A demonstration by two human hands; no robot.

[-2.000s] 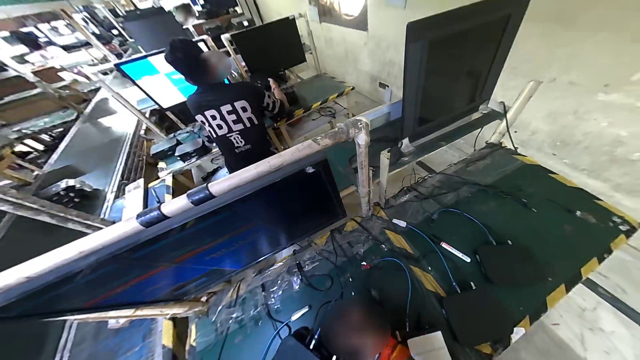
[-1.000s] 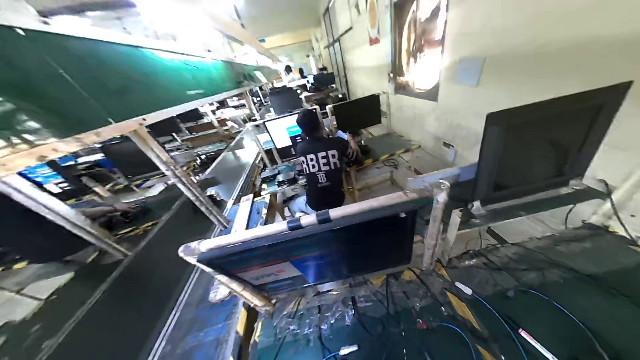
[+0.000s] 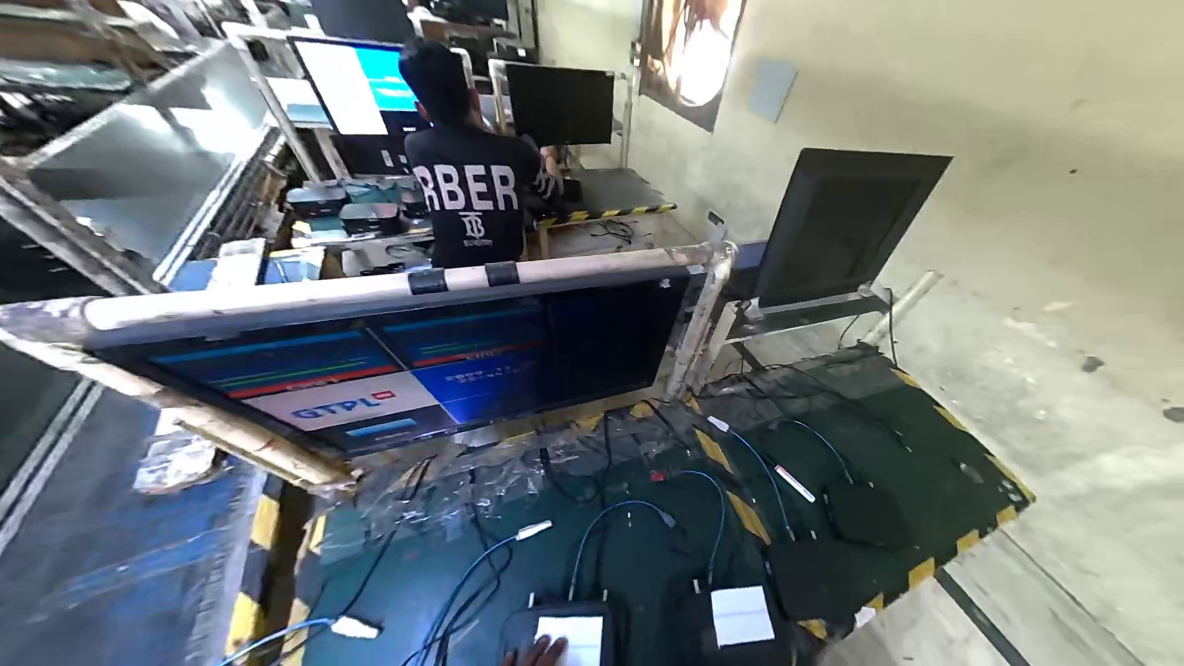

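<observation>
The fingers of my left hand (image 3: 536, 652) reach in at the bottom edge and touch a white paper (image 3: 575, 636) on a black set-top box (image 3: 518, 629); the rest of this hand is cut off. My right hand is out of view. Another dark box (image 3: 689, 638) with a white paper (image 3: 742, 615) lies to the right. Blue cables (image 3: 581, 546) run to these boxes, and a blue cable with a white plug (image 3: 534, 530) lies behind them. A lit monitor (image 3: 481, 370) showing several picture panes stands behind the bench in a pipe frame.
Two more dark boxes (image 3: 809, 578) (image 3: 865, 513) and a red-and-white marker pen (image 3: 795, 483) lie on the green bench (image 3: 953, 462), edged with yellow-black tape. A dark monitor (image 3: 846, 227) stands at right. A seated person (image 3: 476, 176) faces screens beyond; a conveyor (image 3: 120, 527) runs left.
The view has swung up and back down, bringing the nearer boxes into view. Fingers of my left hand now show on the paper-topped box; one second ago no hand was in view.
</observation>
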